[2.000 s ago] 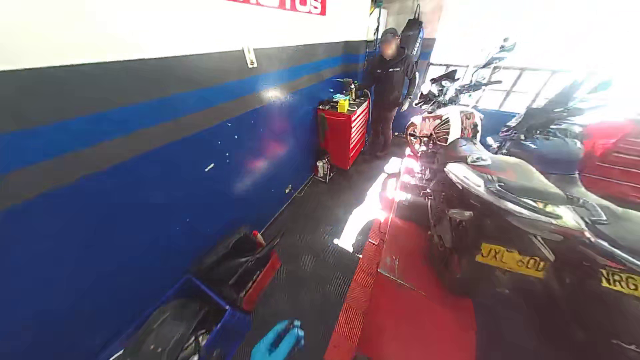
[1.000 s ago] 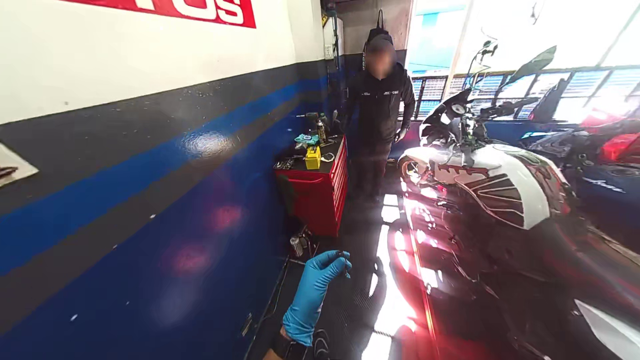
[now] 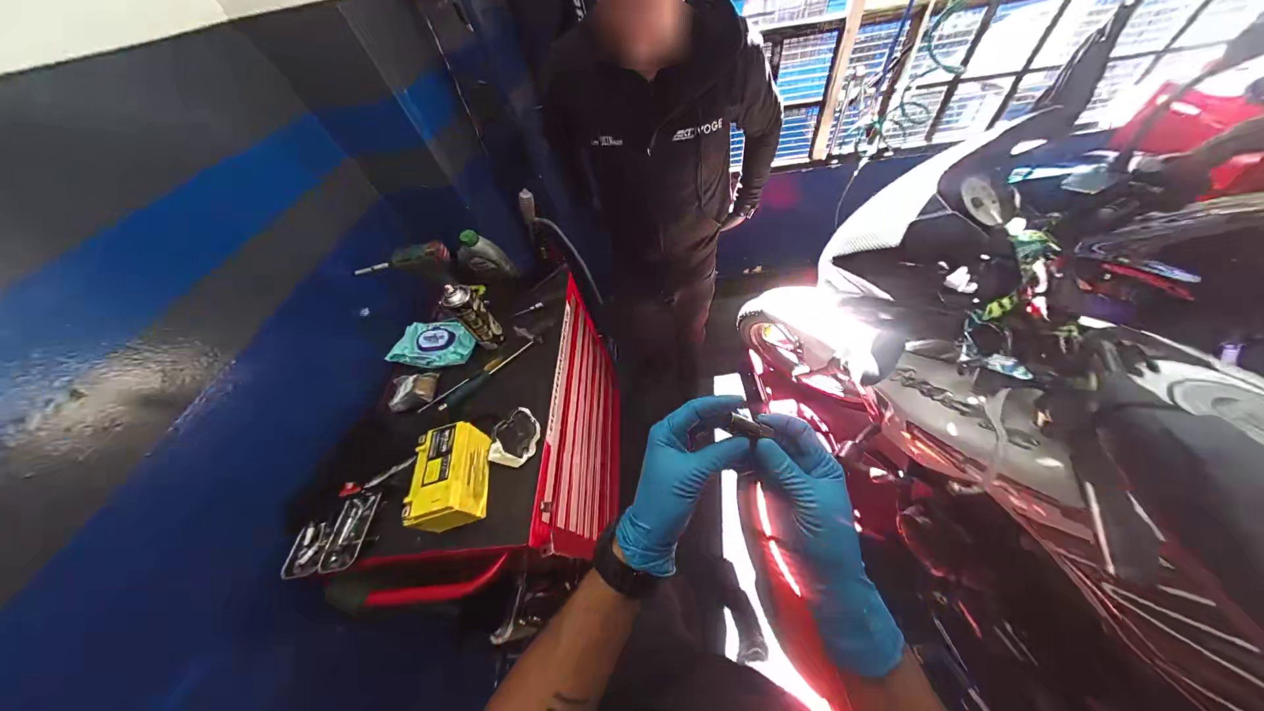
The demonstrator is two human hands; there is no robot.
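Both my hands wear blue gloves and meet in front of me. My left hand and my right hand pinch a small dark part between their fingertips; what it is cannot be made out. Left of my hands stands a red tool cabinet. On its dark top sit a yellow battery, a spray can, a teal pack of wipes, a screwdriver and a metal tray with small tools.
A person in dark clothing stands behind the cabinet. A motorcycle fills the right side, its front wheel beyond my hands. A blue and grey wall runs along the left. A green-capped bottle stands at the cabinet's back.
The view has moved up to the tool cabinet and the person. One gloved hand showed a second ago; now both hands are together on the small part.
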